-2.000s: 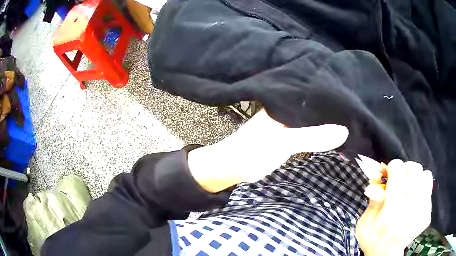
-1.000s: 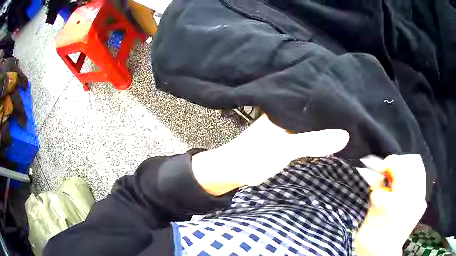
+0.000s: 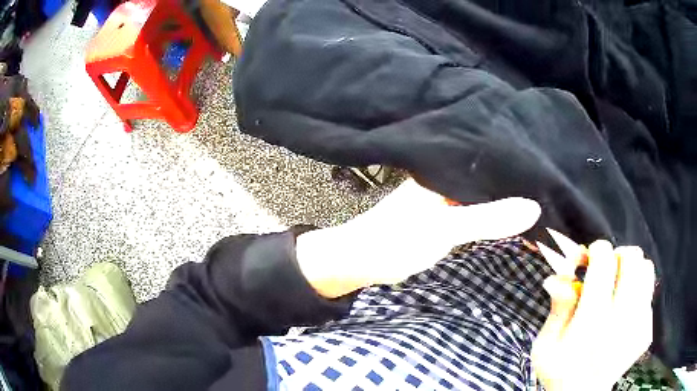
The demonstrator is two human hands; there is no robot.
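A large black garment (image 3: 428, 99) fills the top and right of the view and hangs over my lap. My left hand (image 3: 420, 233) holds the garment's lower edge, its thumb on top and its fingers hidden under the cloth. My right hand (image 3: 600, 317) holds thread snips (image 3: 562, 256), their two pale blades apart and pointing up-left at the cloth edge, just right of my left thumb tip. A small white thread clipping (image 3: 594, 161) lies on the black cloth. Both hands look overexposed.
The checked apron (image 3: 413, 328) covers my lap below the hands. A red plastic stool (image 3: 137, 46) stands on the speckled floor (image 3: 145, 191) at the upper left. A blue crate (image 3: 29, 191) with brown and dark cloth is at the left edge, an olive-beige bundle (image 3: 80, 317) below it.
The snips' blades looked blurred and lower a second ago; now they are parted and tilted up beside my left thumb. My right hand has turned slightly. My left hand keeps its hold.
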